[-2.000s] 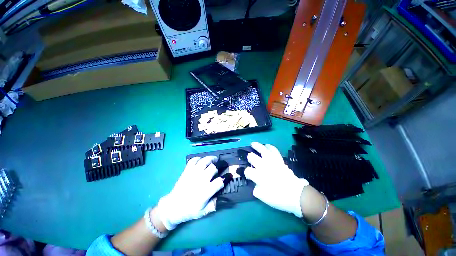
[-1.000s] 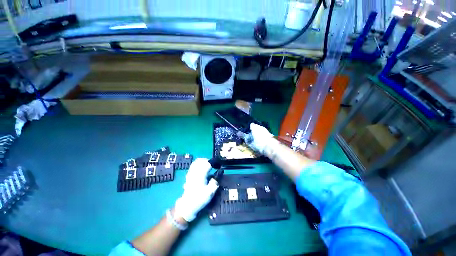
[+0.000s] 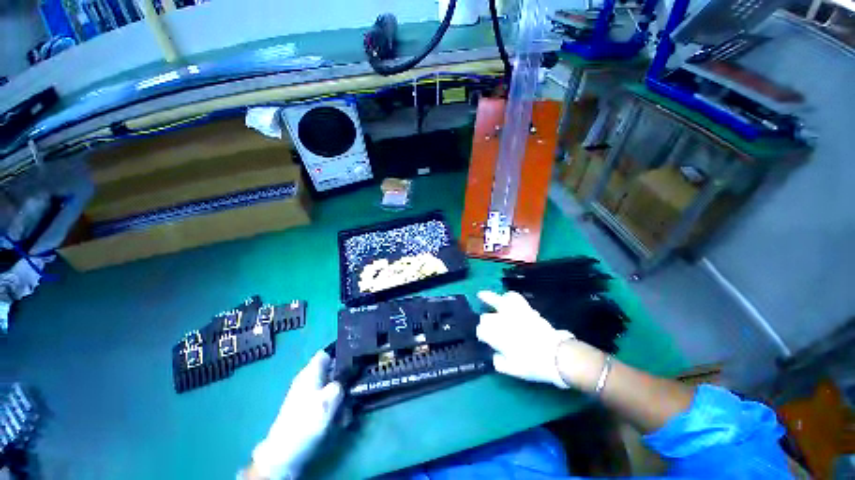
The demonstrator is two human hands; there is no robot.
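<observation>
A thin black cover plate point(image 3: 427, 330) with cut-outs and white lettering lies over the black fixture point(image 3: 375, 403) in front of me. Pale pads and comb-like black fins show through its openings. My left hand point(image 3: 305, 417), in a white glove with dark fingertips, holds the left end of the plate and fixture; its fingers are partly hidden. My right hand point(image 3: 523, 339), also gloved, has its fingers at the plate's right edge. The black parts tray point(image 3: 351, 292) behind holds silver screws and a heap of cream pads.
Finned black parts with pale square outlines point(image 3: 225, 345) lie at left. A loose black finned pile point(image 3: 567, 305) is at right. Behind stand a long cardboard box point(image 3: 187, 230), a white fan box point(image 3: 328, 145) and a red-orange board point(image 3: 483, 178). A small bag point(image 3: 396, 193) lies behind the tray.
The cover plate has moved from the tray onto the fixture. My right hand has come back from the tray to the plate's right edge; my left hand is now at its left end.
</observation>
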